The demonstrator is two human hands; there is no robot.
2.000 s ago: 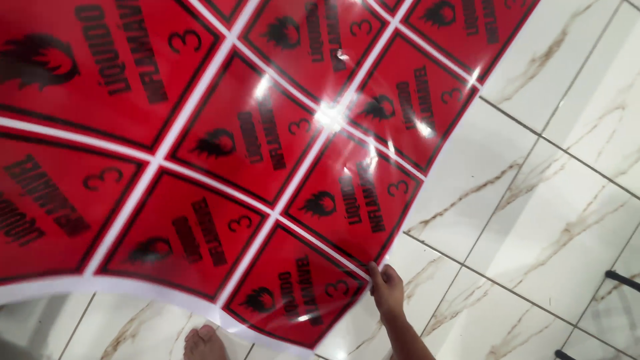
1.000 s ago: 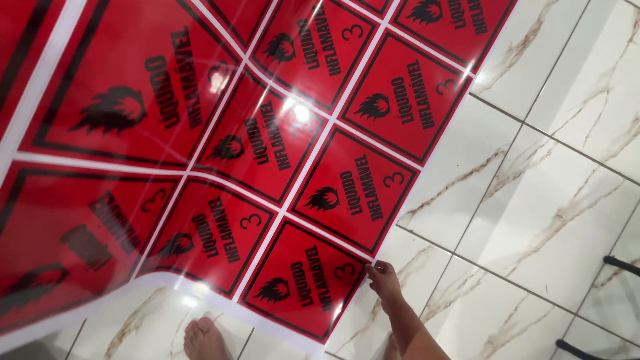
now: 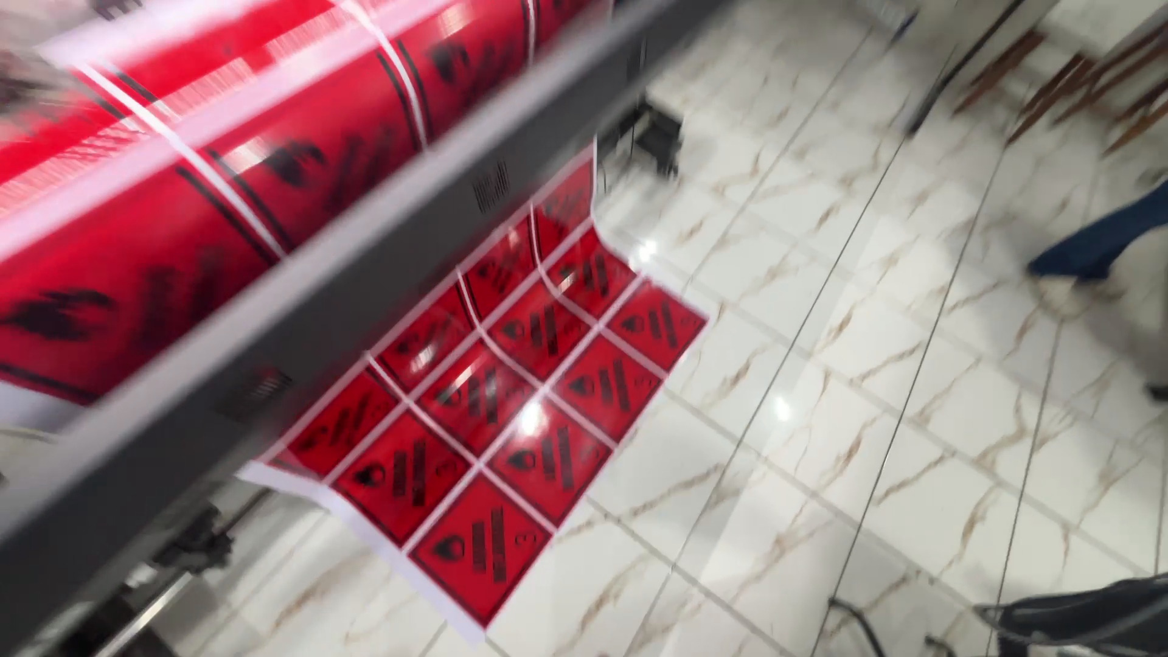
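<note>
Neither my left hand nor my right hand shows in the head view. A printed vinyl-like sheet (image 3: 474,392) with red squares, black flame symbols and white borders hangs from a large-format printer and spreads over the floor. Its upper part (image 3: 301,155) curves over the printer's top at the left, blurred by motion. The printer's dark grey front bar (image 3: 356,219) runs diagonally across the view, in front of the sheet.
Marble-look floor tiles (image 3: 821,401) lie to the right. Part of a person's blue-clad leg (image 3: 1104,237) is at the right edge. Wooden legs (image 3: 1049,91) stand at the upper right, and a dark object (image 3: 1086,616) is at the lower right.
The hand that was at the sheet's corner is out of view. The view has swung widely, and the printer's bar now shows.
</note>
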